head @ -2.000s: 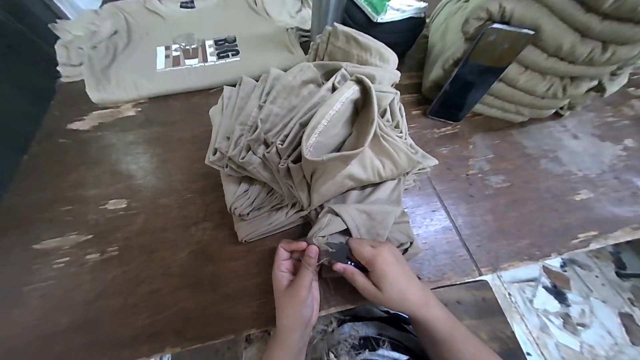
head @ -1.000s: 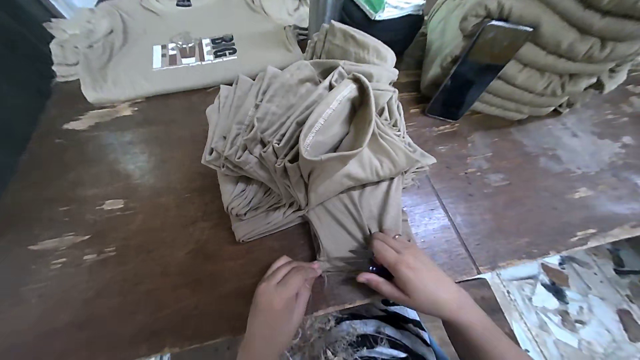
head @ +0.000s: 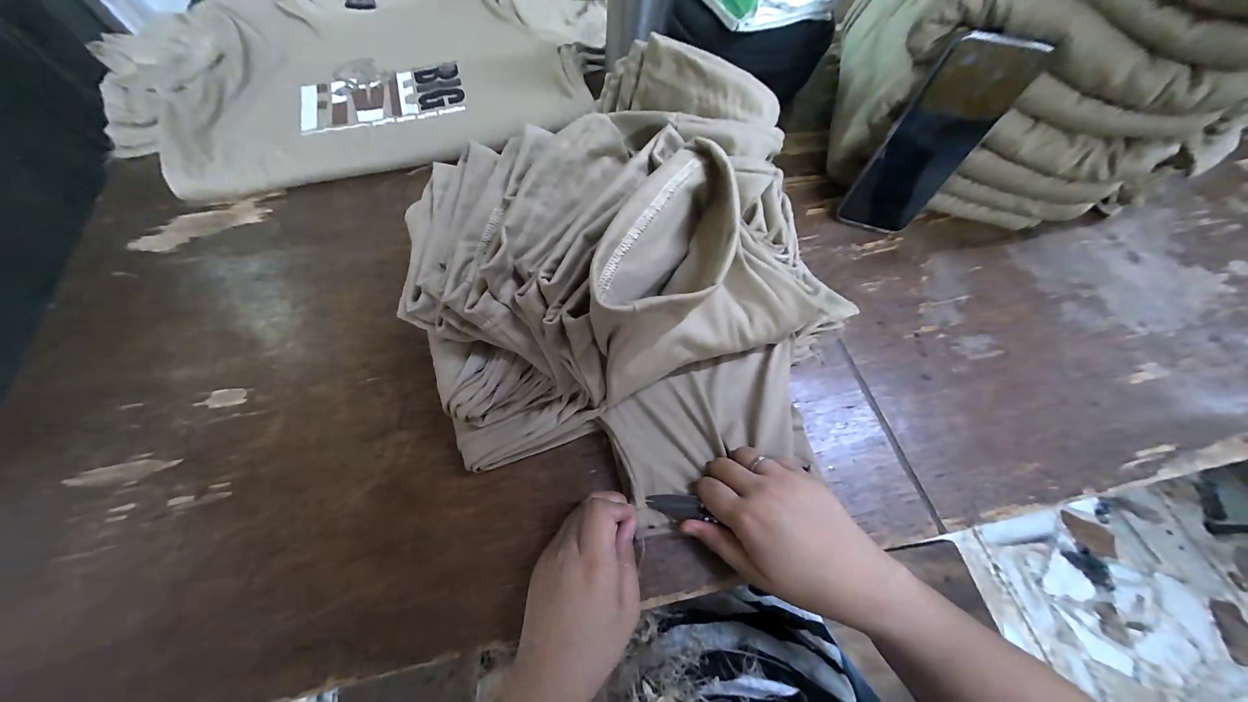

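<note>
Near the front edge of the table, my left hand (head: 590, 565) pinches the hem corner of a khaki garment (head: 707, 405) between thumb and finger. My right hand (head: 770, 517), with a ring on one finger, grips small dark thread snips (head: 678, 507), whose blades point left at that corner, close to my left fingertips. The handle is mostly hidden in my fingers. Behind both hands lies a heaped pile of khaki garments (head: 526, 263), with an open sleeve or leg end and its pale overlock seam facing up.
A printed khaki shirt (head: 390, 107) lies at the back left of the worn wooden table (head: 244, 409). A smartphone (head: 936, 127) leans against a stack of folded khaki fabric (head: 1053, 146). Thread scraps (head: 663, 653) sit on my striped clothing below the table edge.
The snips' blades now show at the hem corner, mostly hidden a second ago. Two seconds ago the garment's end was bunched up at my hands; now it lies flatter.
</note>
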